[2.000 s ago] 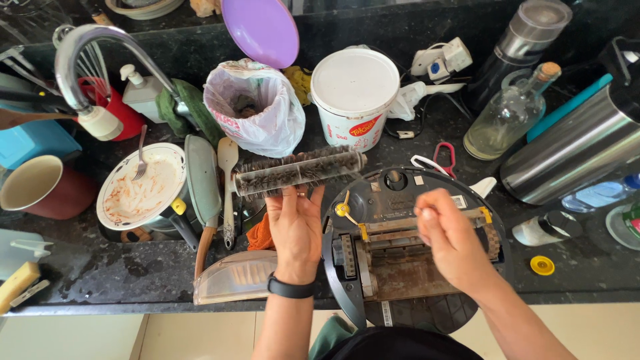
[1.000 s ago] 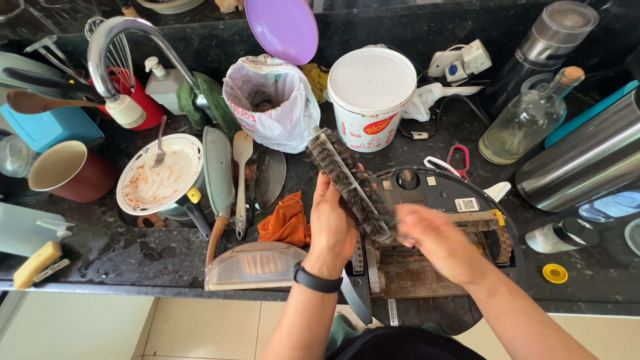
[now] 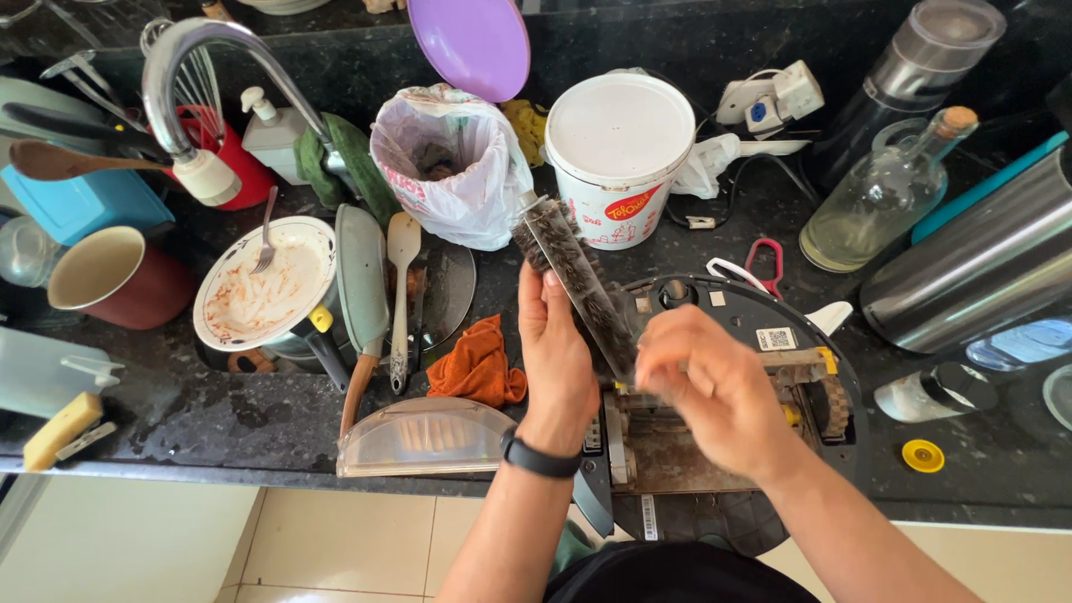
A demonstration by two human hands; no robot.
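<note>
My left hand [image 3: 557, 335] holds a dark bristled roller brush [image 3: 578, 276] tilted, its upper end close to the white lidded bucket [image 3: 620, 134]. At the brush's lower end is my right hand [image 3: 712, 385], slightly blurred, with fingers curled; whether they grip anything cannot be told. Below both hands lies an upturned robot vacuum cleaner [image 3: 846, 452] with its brush bay exposed and dusty. Left of the bucket stands a bin lined with a white plastic bag [image 3: 452, 167], holding dark debris. An orange cloth [image 3: 477, 364] lies left of my left hand.
A transparent dustbin cover [image 3: 427, 435] lies at the counter's front edge. On the left are a dirty plate [image 3: 268, 285] with a fork, a faucet [image 3: 159, 92] and a red pot [image 3: 121, 276]. A corked glass bottle [image 3: 879, 193] and a steel cylinder [image 3: 971, 251] stand right; red-handled scissors [image 3: 764, 268] lie behind the vacuum.
The brush has gone from nearly level to steeply tilted since two seconds ago. My right hand has moved from over the vacuum to the brush's lower end.
</note>
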